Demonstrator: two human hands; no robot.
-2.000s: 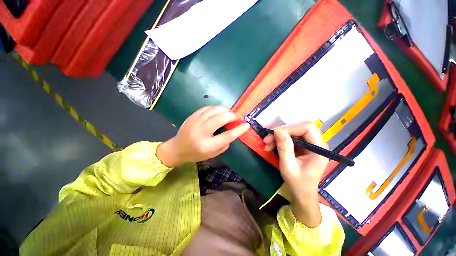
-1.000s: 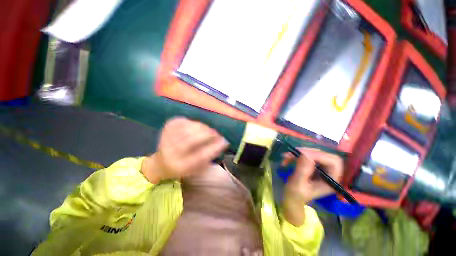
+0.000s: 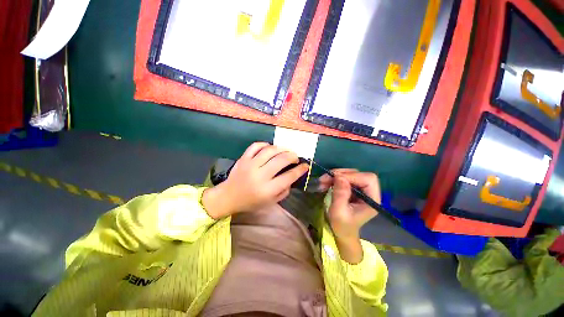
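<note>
My right hand (image 3: 355, 201) grips a slim black stick-like tool (image 3: 380, 209) whose thin tip points left to my left fingertips. My left hand (image 3: 263, 176) is bent over a cream-white liner strip (image 3: 297, 141) at the bench edge. A dark piece shows between its fingers; whether they grip it or the liner is unclear. The liner's lower part is mostly hidden. Above lies a red foam tray (image 3: 216, 110) with two display modules side by side, the left one (image 3: 216, 43) and the right one (image 3: 365, 68), white-silver backs up, black-bordered, with orange flex cables.
Another red tray (image 3: 436, 204) with two modules stands at right. A blue object (image 3: 445, 240) and another person's green-yellow sleeve (image 3: 510, 272) are at lower right. A curling white sheet (image 3: 59, 28) lies over a clear-wrapped strip (image 3: 51, 99) at left. Yellow-black tape (image 3: 80, 191) marks the grey floor.
The view has turned and shifted. Both hands have gone from the module's corner to the liner at the bench edge. The tool tip has come to my left fingertips.
</note>
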